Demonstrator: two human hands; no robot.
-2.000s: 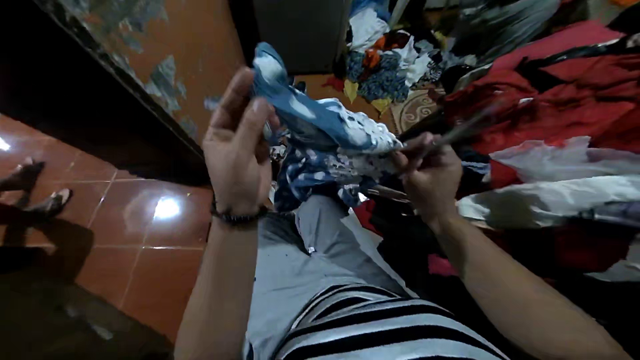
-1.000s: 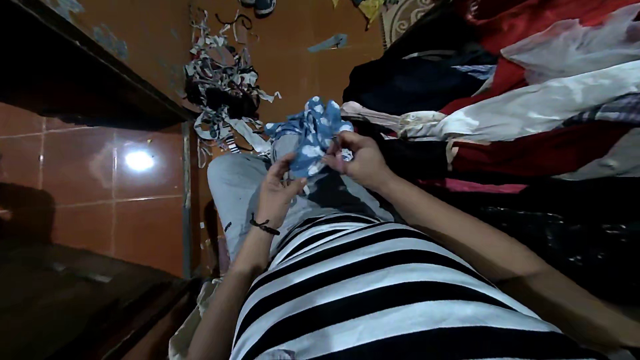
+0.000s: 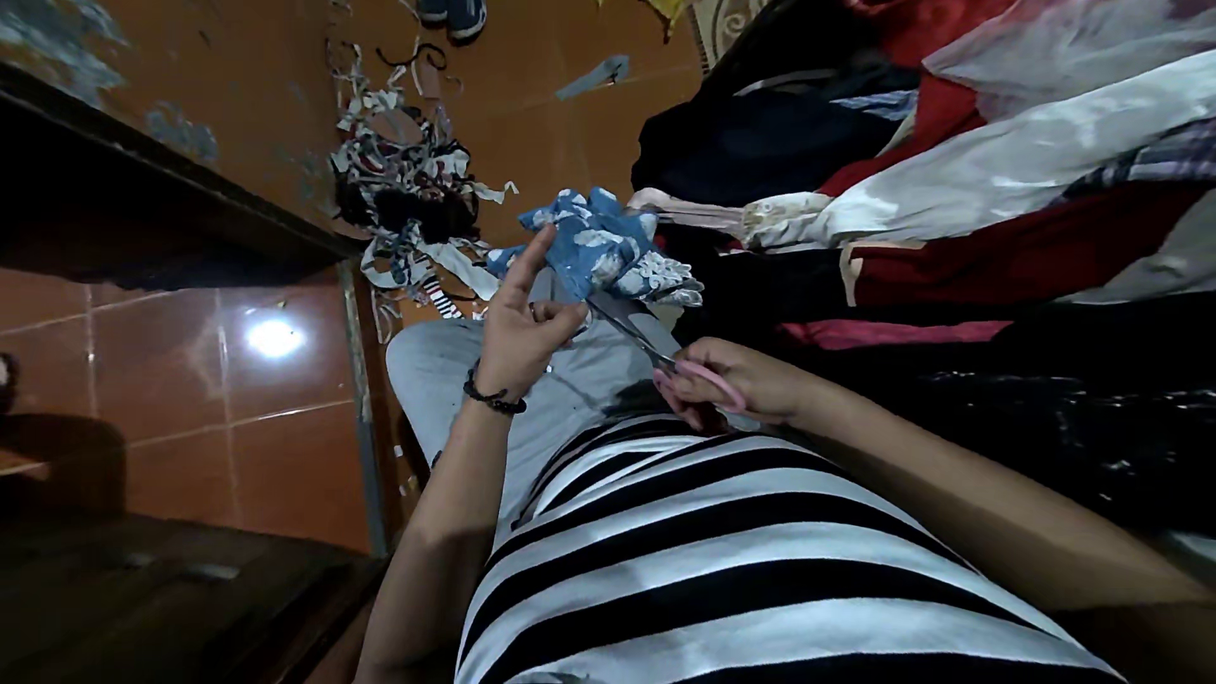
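A blue garment with white patches and a lacy white trim (image 3: pixel 598 249) lies bunched over the knees of the grey trousers. My left hand (image 3: pixel 532 323) is at its near edge, index finger extended and thumb bent inward; whether it pinches a bit of the cloth cannot be told. Pink-handled scissors (image 3: pixel 655 356) are in my right hand (image 3: pixel 736 380), with fingers in the loops. Their blades point away from me, and the tips reach the near edge of the blue cloth beside my left thumb.
A tangled heap of cloth strips (image 3: pixel 408 180) lies on the orange tiled floor at the upper left, near dark shoes (image 3: pixel 465 17). A grey-blue scrap (image 3: pixel 597 78) lies beyond my knees. Red, white and black clothes (image 3: pixel 950 199) are piled at the right. A wooden frame edge (image 3: pixel 366 418) stands at the left.
The blue garment, held up and stretched between both hands two seconds ago, now lies bunched on my lap. My right hand has moved back toward my body with the scissors. The view has tilted down.
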